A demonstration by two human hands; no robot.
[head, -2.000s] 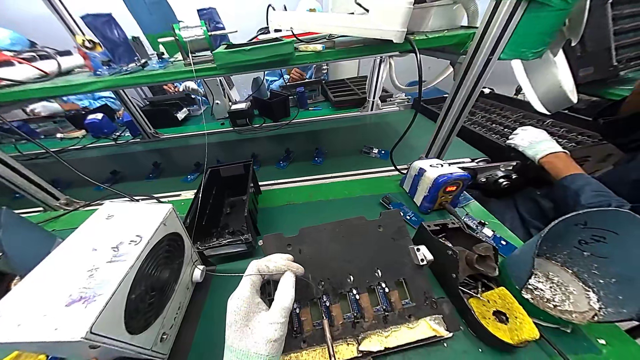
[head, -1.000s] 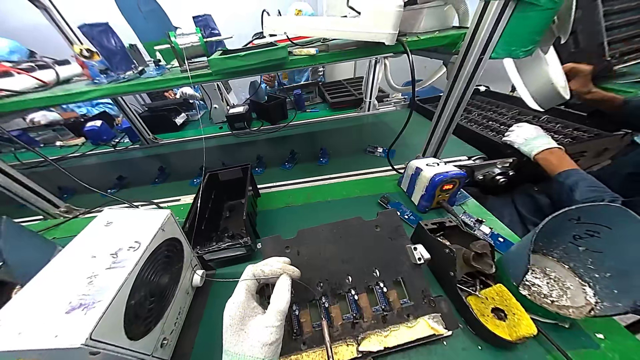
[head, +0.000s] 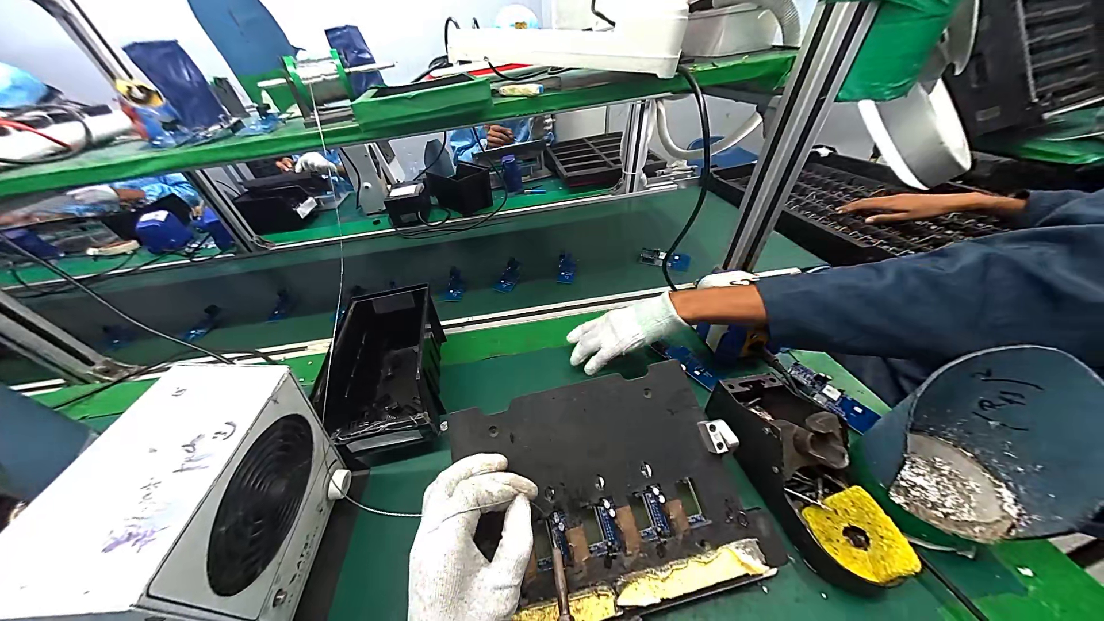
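My left hand (head: 474, 535), in a white knit glove, pinches thin solder wire (head: 379, 511) between thumb and fingertips over the left part of a black fixture plate (head: 586, 431). Several small blue circuit boards (head: 657, 511) sit upright in the plate's slots, with brown tape pieces between them. A soldering iron's metal shaft (head: 561, 573) rises from the bottom edge to the leftmost visible board, beside my fingers. My right hand is out of view. Torn yellow sponge or foam (head: 690, 573) runs along the plate's front edge.
A co-worker's gloved hand (head: 625, 332) hovers just behind the plate. At left stand a fan unit (head: 250, 500) and black bin (head: 379, 371). At right are a soldering-iron stand with yellow sponge (head: 862, 535), a blue tub (head: 1018, 431) and loose blue boards (head: 828, 392). A shelf (head: 216, 151) crosses above.
The co-worker's gloved hand has moved left from the black tray at the right to behind the plate. The co-worker's bare hand now lies over that tray. My left hand stays at the plate.
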